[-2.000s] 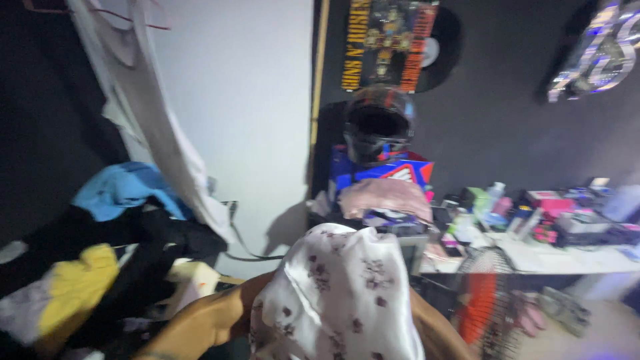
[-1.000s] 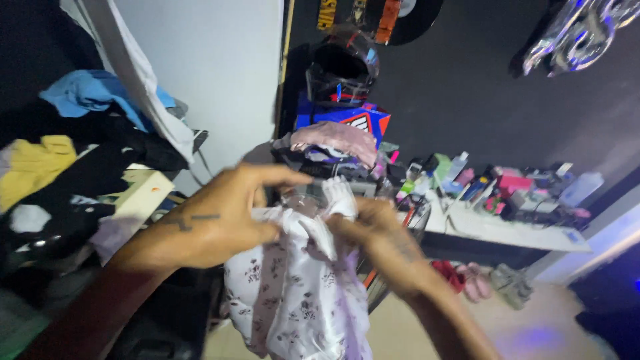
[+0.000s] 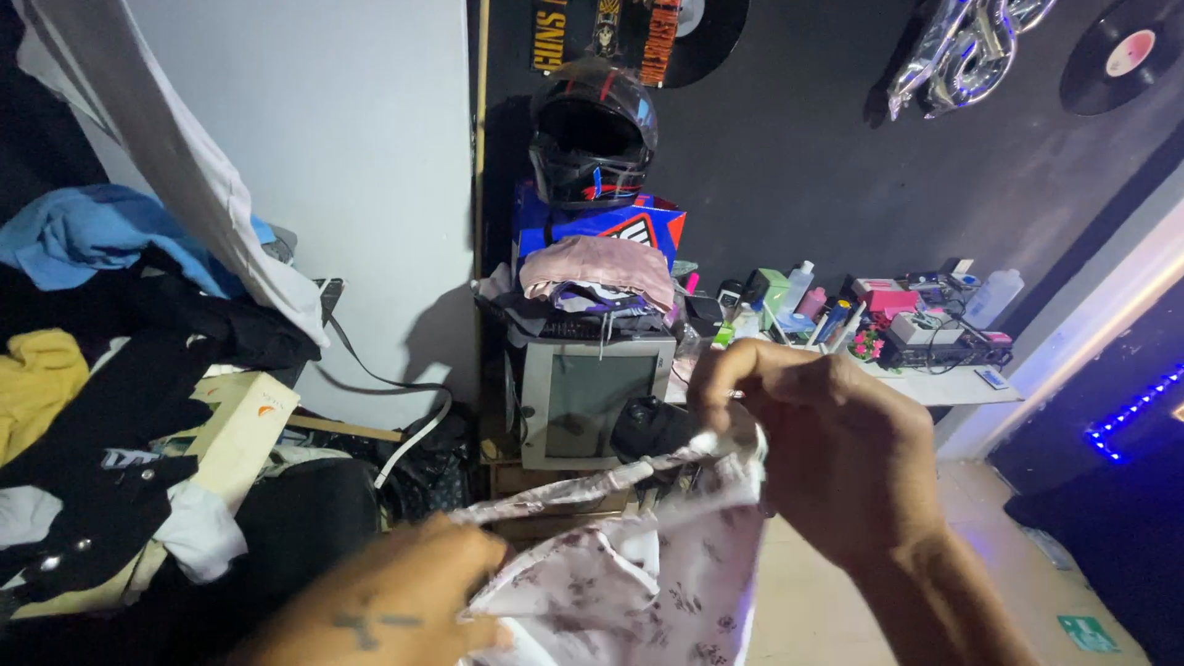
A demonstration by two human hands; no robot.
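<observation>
A white satiny garment with a small dark floral print point(image 3: 684, 573) hangs between my two hands at the bottom middle of the head view. My left hand point(image 3: 398, 592), blurred, grips its edge at the lower left. Higher up and to the right, my right hand point(image 3: 823, 444) pinches the other end of the same edge between thumb and fingers. The edge runs stretched on a slant from one hand to the other, and the fabric droops below it in folds. Its lower part is cut off by the frame.
Clothes, among them a yellow cloth point(image 3: 42, 388), are heaped at left beside a cream box point(image 3: 245, 425). Ahead, an old monitor point(image 3: 597, 398) carries folded clothes point(image 3: 601, 268); a helmet point(image 3: 592, 139) rests on a blue box point(image 3: 546, 227) behind. A white shelf point(image 3: 962, 384) holds bottles and small items.
My hands were close together at the garment's gathered top a second ago; now they are apart, with its edge stretched between them. The right hand is higher than the left.
</observation>
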